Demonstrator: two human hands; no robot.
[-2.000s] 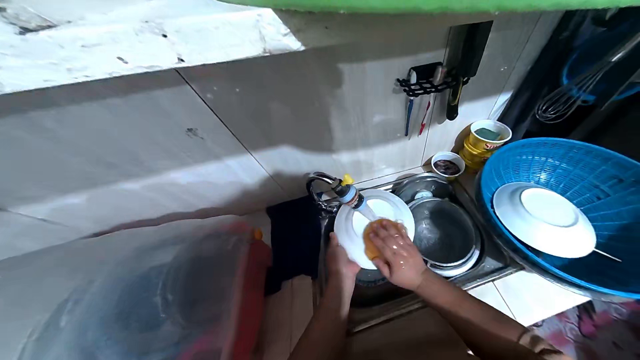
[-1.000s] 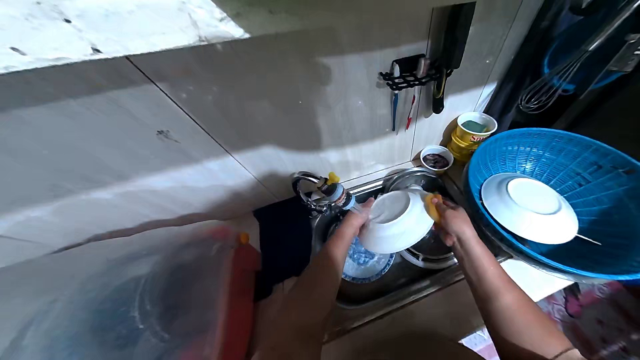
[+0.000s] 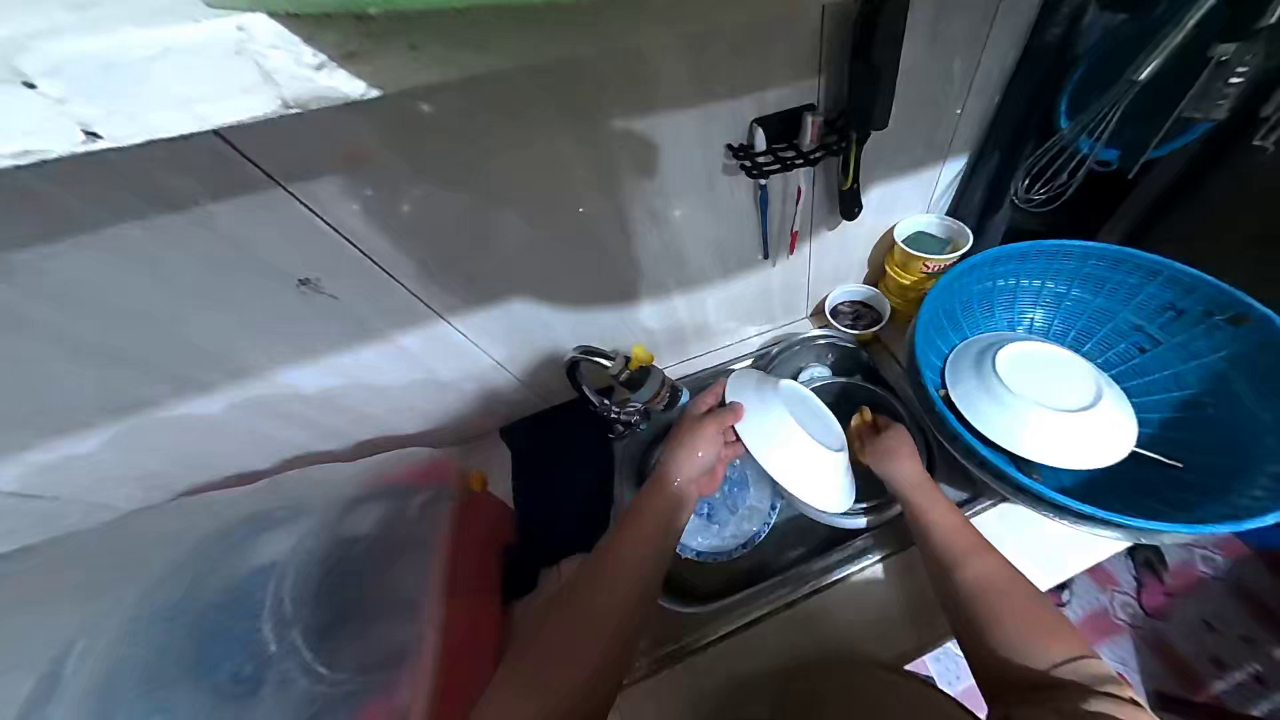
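Note:
My left hand (image 3: 703, 440) grips the rim of a white plate (image 3: 795, 435), tilted with its underside facing up and right. My right hand (image 3: 885, 447) pinches a yellow-orange sponge (image 3: 858, 425) over a metal pot (image 3: 890, 400), just right of the plate. Below the plate, a blue-patterned dish (image 3: 735, 510) lies in the steel sink (image 3: 770, 570). The chrome faucet (image 3: 600, 385) with a yellow piece stands behind my left hand. Part of the pot is hidden by the plate and my right hand.
A blue plastic basket (image 3: 1200, 340) holding an upturned white dish (image 3: 1040, 400) stands right of the sink. Behind are a small cup (image 3: 857, 310) and a yellow container (image 3: 915, 255). A dark cloth (image 3: 560, 490) and a red-edged bin (image 3: 475, 590) are at left. Knives hang on the wall rack (image 3: 785, 155).
The white plate, earlier scrubbed face up, has been turned to show its underside. My right hand with the sponge has moved off the plate to over the pot.

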